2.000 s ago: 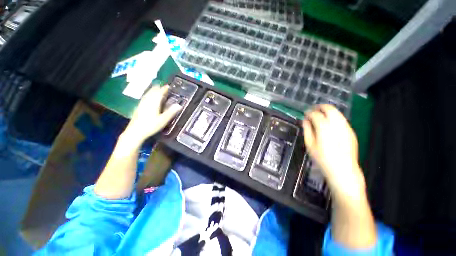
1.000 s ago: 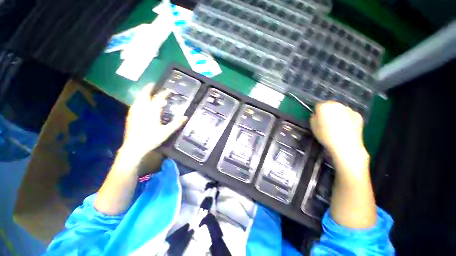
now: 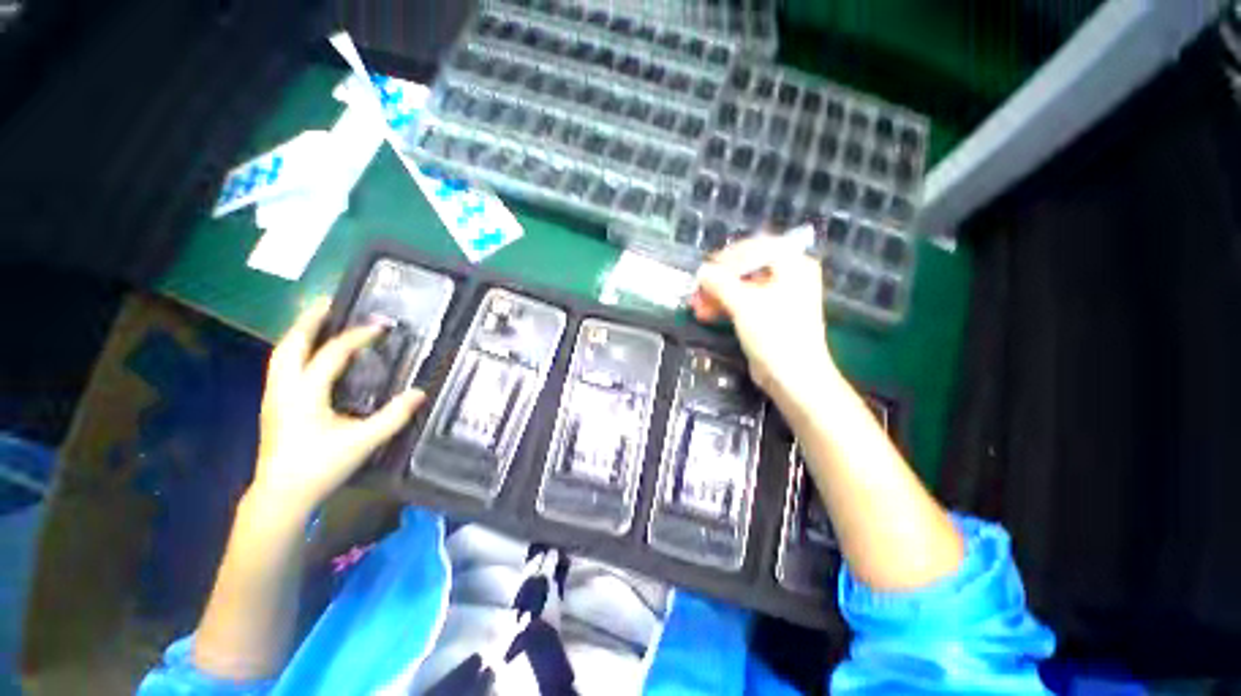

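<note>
A black foam tray (image 3: 524, 524) holds several dark phone housings with clear rims in a row; one (image 3: 599, 422) lies near the middle. My left hand (image 3: 320, 422) rests at the leftmost phone housing (image 3: 391, 340), thumb and fingers apart over it. My right hand (image 3: 769, 306) is closed around a thin pale tool (image 3: 800, 241), whose end sticks out above the knuckles. Its fingertips are beside a small white piece (image 3: 648, 279) behind the tray. My right forearm partly covers the rightmost housing. The tool's working tip is hidden or blurred.
Clear blister trays (image 3: 572, 116) with many dark pockets lie behind the phones on the green mat (image 3: 218, 258). White and blue liner strips (image 3: 320, 197) lie at the back left. A pale bar (image 3: 1062, 116) slants at the right. A brown carton (image 3: 89, 449) with blue scraps is at lower left.
My right hand has moved left from the tray's right end to the small white piece. My left hand stays at the leftmost housing. The whole view has shifted.
</note>
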